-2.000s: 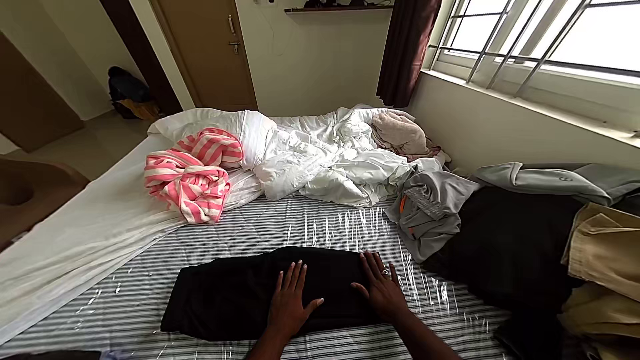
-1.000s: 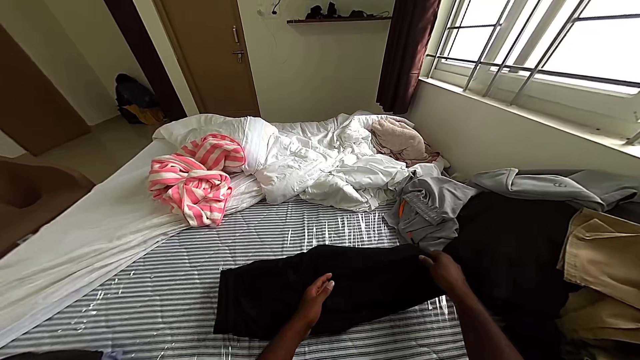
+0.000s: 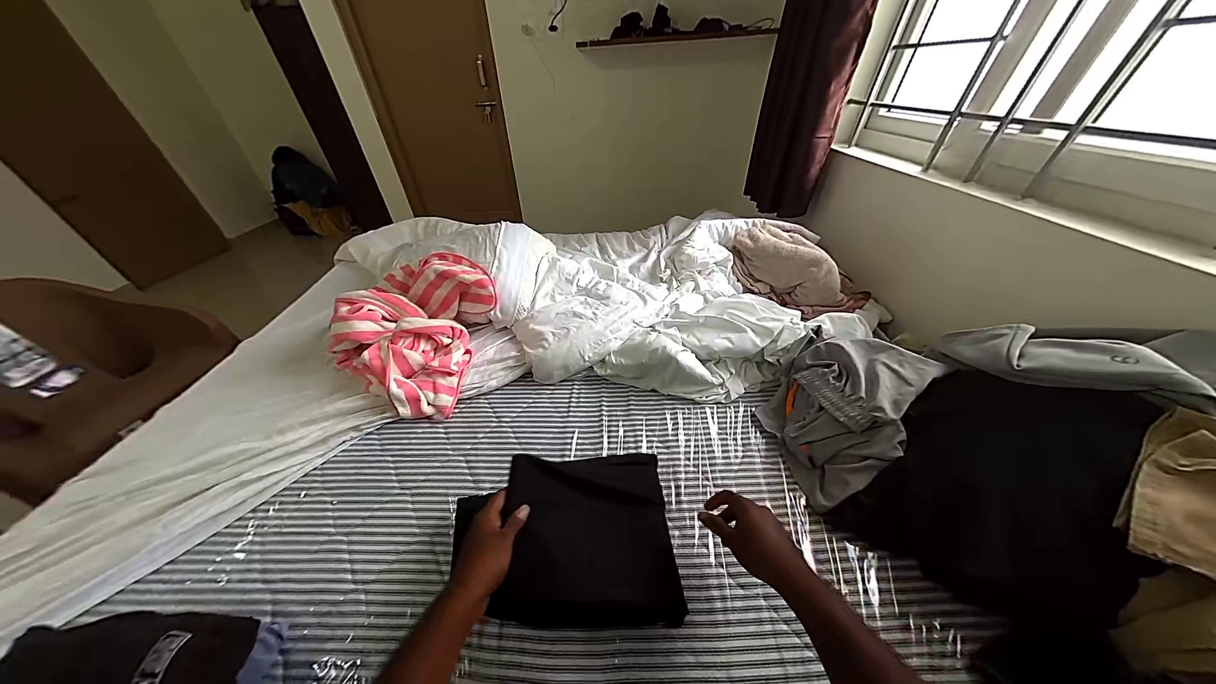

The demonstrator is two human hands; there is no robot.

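A black garment (image 3: 594, 541), folded into a compact rectangle, lies on the striped mattress (image 3: 351, 503) under clear plastic. My left hand (image 3: 489, 546) is at the garment's left side, thumb over the folded upper layer and fingers between layers at its edge. Just right of the garment, my right hand (image 3: 750, 537) hovers over the mattress with fingers curled and nothing in them.
Grey clothes (image 3: 845, 408), a black cloth heap (image 3: 1007, 484) and tan trousers (image 3: 1178, 484) lie at the right. A pink-striped towel (image 3: 408, 332), white bedding (image 3: 655, 304) and a beige blanket (image 3: 788, 266) are farther back. A dark folded garment (image 3: 123, 646) sits at the lower left.
The black garment, long and laid out sideways before, is now doubled over into a shorter shape. My right hand has let go of its right end.
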